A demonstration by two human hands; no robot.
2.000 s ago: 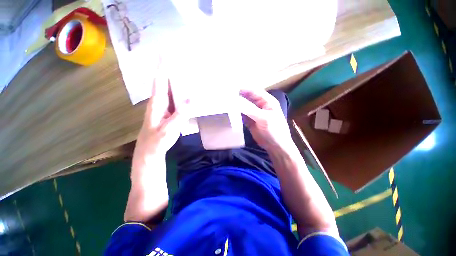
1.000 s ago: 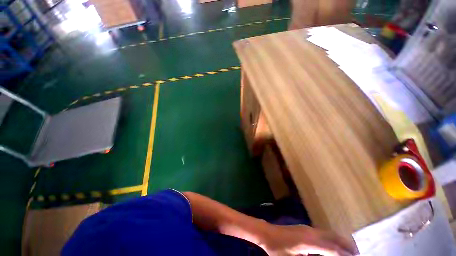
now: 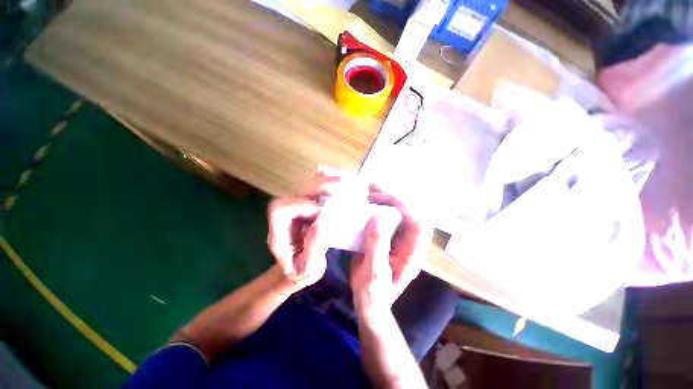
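Observation:
A small white card box is held between my two hands at the desk's near edge, above my lap. It is overexposed, so its folds cannot be made out. My left hand grips its left side with bent fingers. My right hand grips its right side, thumb across the near face. A shiny clear plastic bag with white contents lies on the desk at the right, washed out by glare.
Yellow tape roll in a red dispenser and eyeglasses on paper lie beyond my hands. A blue bin stands behind. An open brown carton with small white pieces is at the bottom right. A person's pink clothing shows far right.
The view has swung back from the floor and trolley at the left to the desk and my hands. Both hands now show, holding the white card; one second ago only one arm showed.

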